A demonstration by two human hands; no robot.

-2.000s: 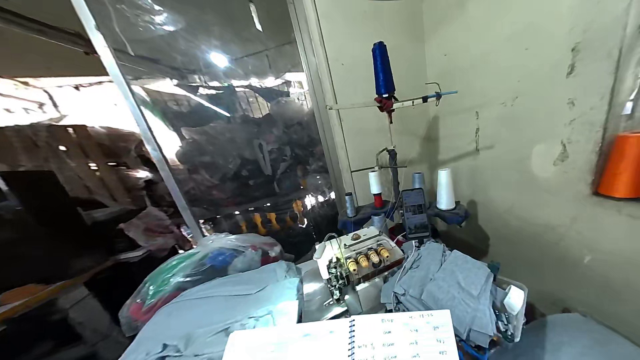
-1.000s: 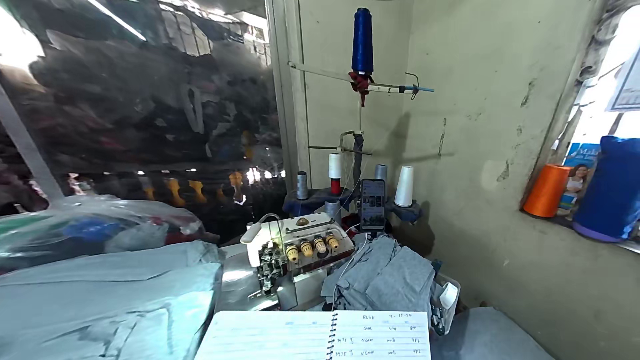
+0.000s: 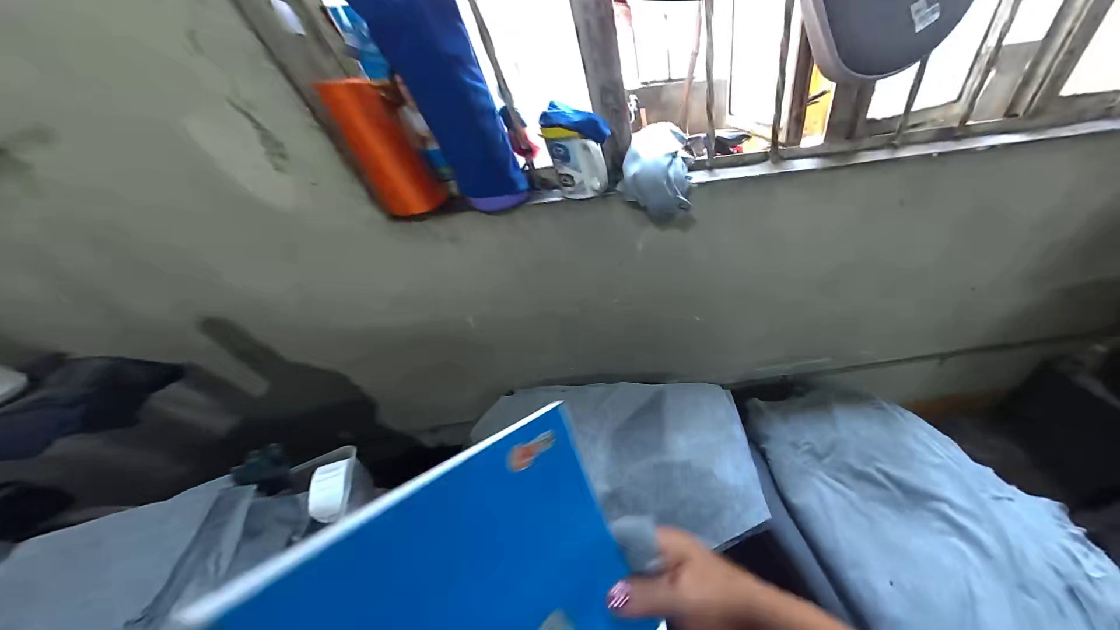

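Observation:
My right hand (image 3: 687, 573), at the lower middle right, grips the edge of a blue-covered notebook (image 3: 455, 525), its thumb with a painted nail on the cover. A grey wrap or piece of cloth shows at a fingertip. The notebook is tilted, and its cover faces me. My left hand does not show. Beyond the notebook lies a stack of grey fabric pieces (image 3: 665, 446). Another pile of grey fabric (image 3: 927, 507) is to the right. More grey fabric (image 3: 114, 551) lies at the lower left, beside a bin with a white roll (image 3: 330, 490).
A wall (image 3: 569, 297) stands behind the fabric. On the sill of the barred window are an orange thread cone (image 3: 385, 149), a tall blue one (image 3: 451, 96), a white bottle (image 3: 577, 162) and a bundled light cloth (image 3: 658, 171). A grey padded object (image 3: 875, 35) hangs at the upper right.
The view has swung far right from the overlock machine to the window wall. Earlier the notebook lay open with written pages up; now its blue cover shows and my right hand holds it.

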